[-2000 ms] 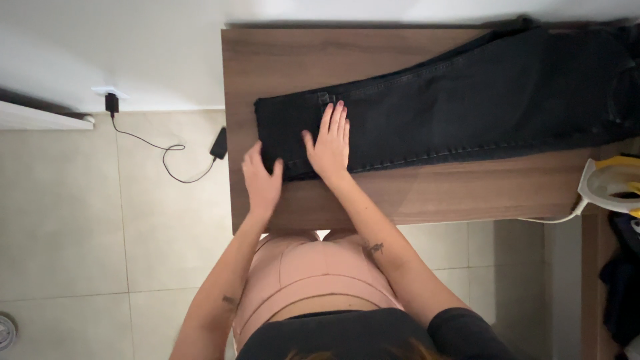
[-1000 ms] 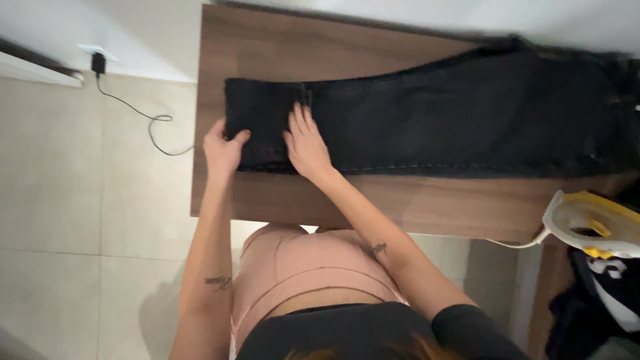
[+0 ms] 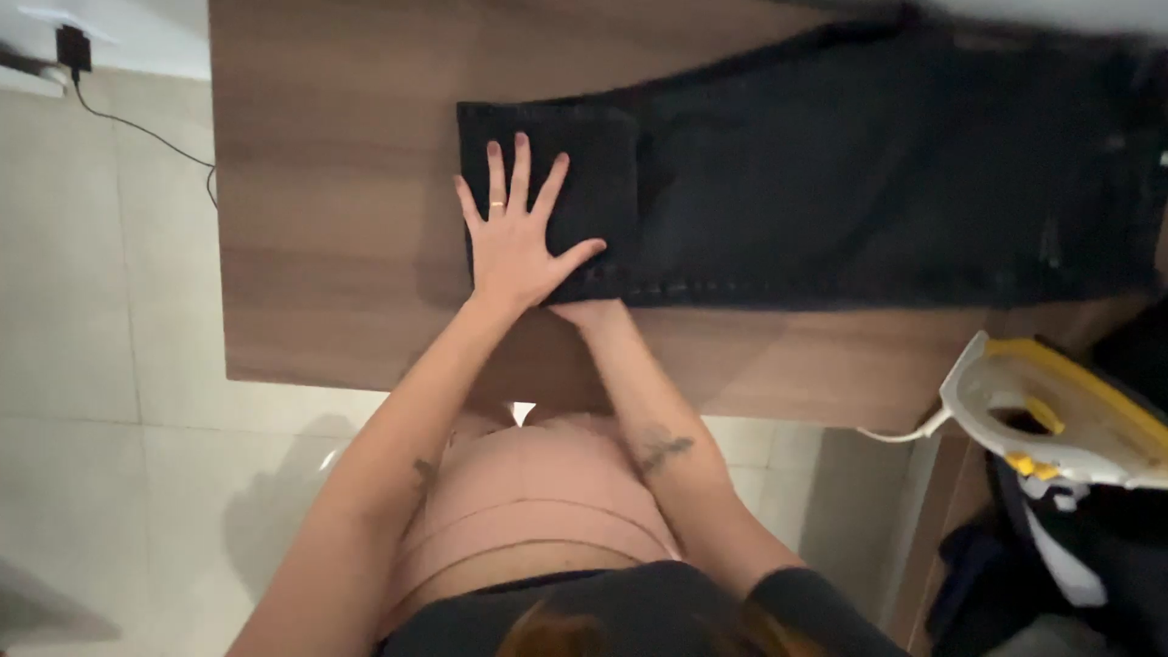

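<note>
Dark denim trousers (image 3: pixel 821 182) lie lengthwise across the wooden table (image 3: pixel 338 228), with the hem end folded back over the leg at the left. My left hand (image 3: pixel 520 228) rests flat on that folded part, fingers spread and palm down, a ring on one finger. My right hand (image 3: pixel 589 312) is at the near edge of the fold; its fingers are hidden under the fabric, so its grip does not show.
A white and yellow clothes iron (image 3: pixel 1058 420) sits at the right near the table's front edge, its cord beside it. Dark clothes (image 3: pixel 1095 547) lie below it. A black charger (image 3: pixel 73 50) with a cable is plugged in at the upper left.
The hem end, flat before, is now folded back towards the right. My left hand has moved onto the fold, and my right hand has gone from the top of the leg to under its near edge.
</note>
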